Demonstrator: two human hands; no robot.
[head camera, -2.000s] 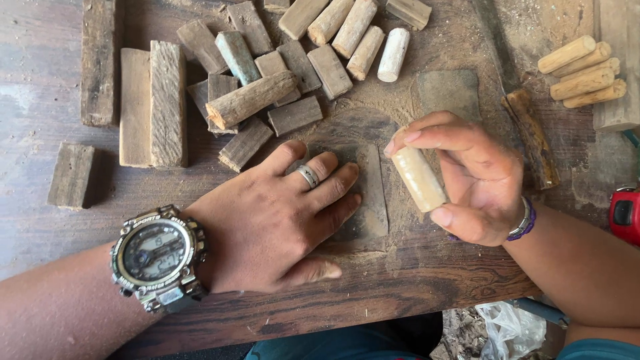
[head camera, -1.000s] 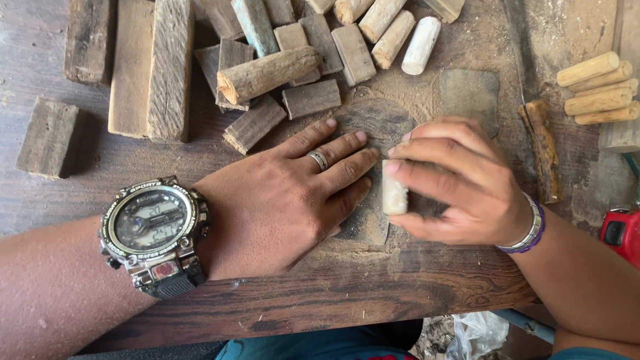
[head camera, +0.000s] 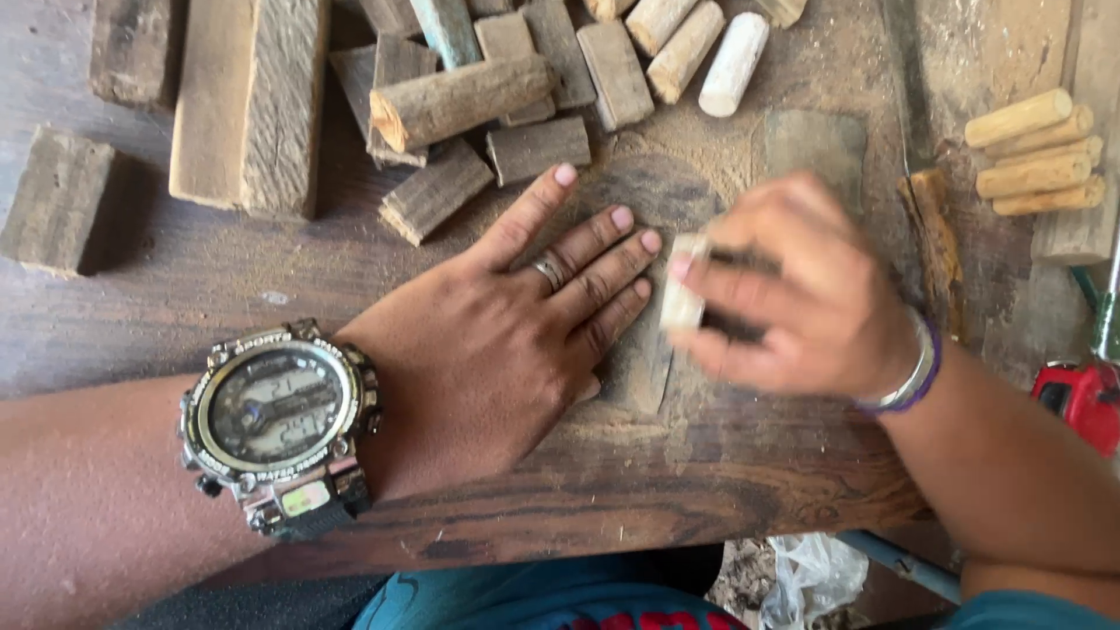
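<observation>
My left hand (head camera: 516, 324), with a ring and a large watch, lies palm down on a thin flat sheet (head camera: 643, 367) on the wooden table, fingers spread. Just right of its fingertips, my right hand (head camera: 787, 289) grips a short pale wooden cylinder (head camera: 684, 284) against the sheet's right part; the hand is blurred. Sawdust surrounds them. Beyond my left hand are a rough round wooden piece (head camera: 464, 101), small wooden blocks (head camera: 437, 191) and a whitish cylinder (head camera: 735, 66).
Large wooden blocks (head camera: 249, 105) stand at the upper left. A second flat piece (head camera: 814, 149), a long blade with a wooden handle (head camera: 934, 249), several thin dowels (head camera: 1037, 166) and a red tape measure (head camera: 1081, 402) are on the right. The table's front edge (head camera: 569, 534) runs below my hands.
My right hand has lowered the cylinder from a raised, tilted hold to the sheet beside my left fingertips. My left hand stays flat there. The view has moved closer.
</observation>
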